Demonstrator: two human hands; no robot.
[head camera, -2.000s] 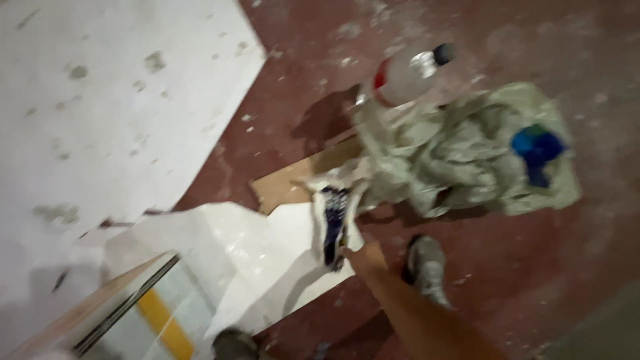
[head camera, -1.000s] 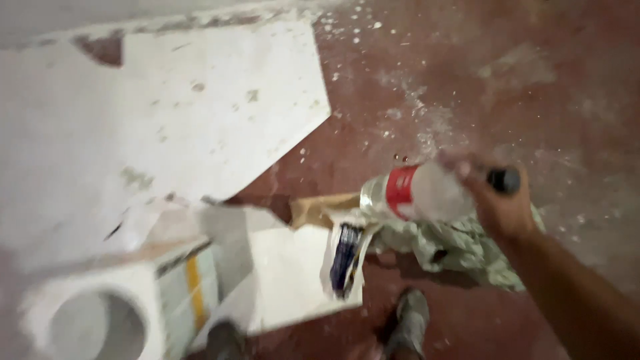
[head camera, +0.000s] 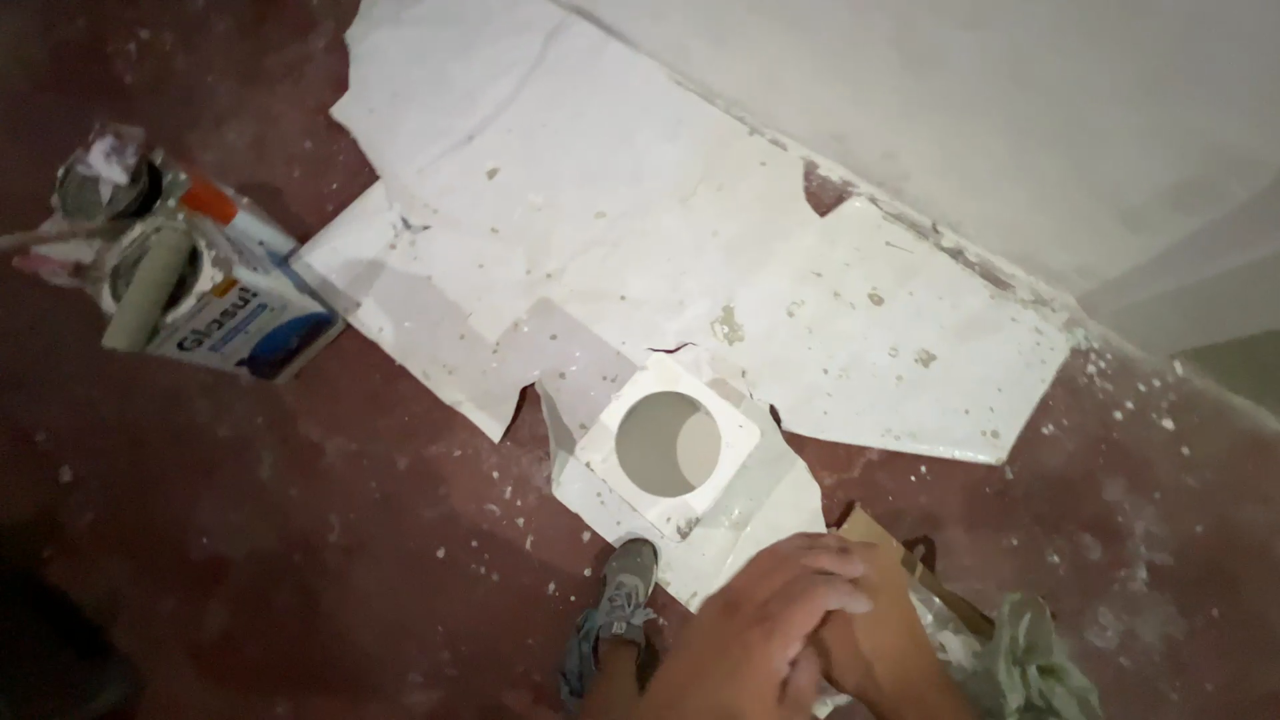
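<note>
My left hand (head camera: 785, 605) lies over my right hand (head camera: 850, 640) at the lower centre, its fingers curled across it near the wrist. Most of my right hand is hidden, and I cannot tell whether either hand holds anything. Above and left of them a white square container (head camera: 600, 445) with a round opening on top stands on a white sheet (head camera: 640, 250) that covers the floor. Its inside looks grey and pale.
A paint bucket (head camera: 240, 330) with a roller (head camera: 155, 285) across its opening stands at the left, beside another open container (head camera: 100, 190). Cardboard (head camera: 870, 535) and a crumpled plastic bag (head camera: 1035, 660) lie at the lower right. A wall (head camera: 1000, 120) borders the sheet. My shoe (head camera: 628, 585) is below the container.
My right hand was on a clear bottle with a red label one second ago; the bottle is out of view. My hands are now together. The view has swung left, showing the paint bucket.
</note>
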